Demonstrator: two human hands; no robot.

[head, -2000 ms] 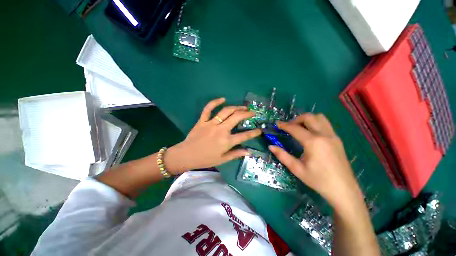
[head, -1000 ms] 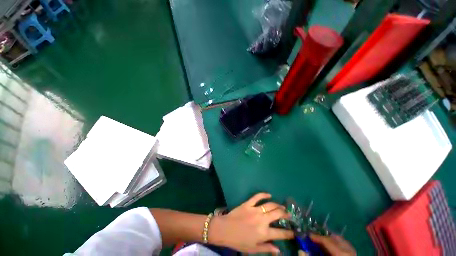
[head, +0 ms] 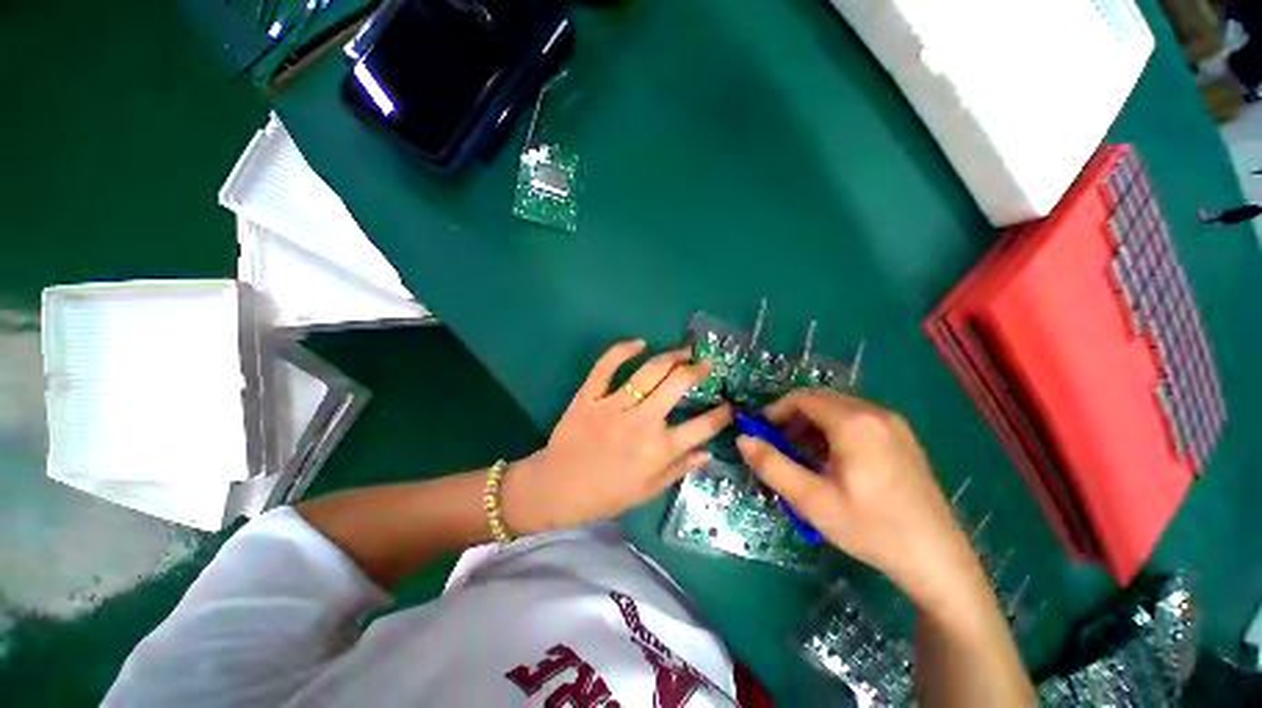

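A green PCB strip (head: 775, 362) with several thin upright silvery rods lies on the green mat in front of me. My left hand (head: 623, 432) rests on the strip's left end, fingertips on its boards. My right hand (head: 865, 477) holds small blue-handled cutters (head: 782, 450), their dark tip at the strip's near left edge. Whether the jaws are closed on anything cannot be told. A second PCB strip (head: 734, 515) lies nearer me, partly under my hands.
A single PCB (head: 548, 188) lies beside a black device (head: 443, 76). Red sheets (head: 1059, 360) bearing grey rectangles and a white foam block (head: 1010, 111) stand at right. More boards (head: 861, 647) lie at lower right. White trays (head: 150, 380) are at left.
The view has swung down from the wider bench and floor back onto the hands. The blue cutters show more fully in my right hand. My left hand stays on the strip.
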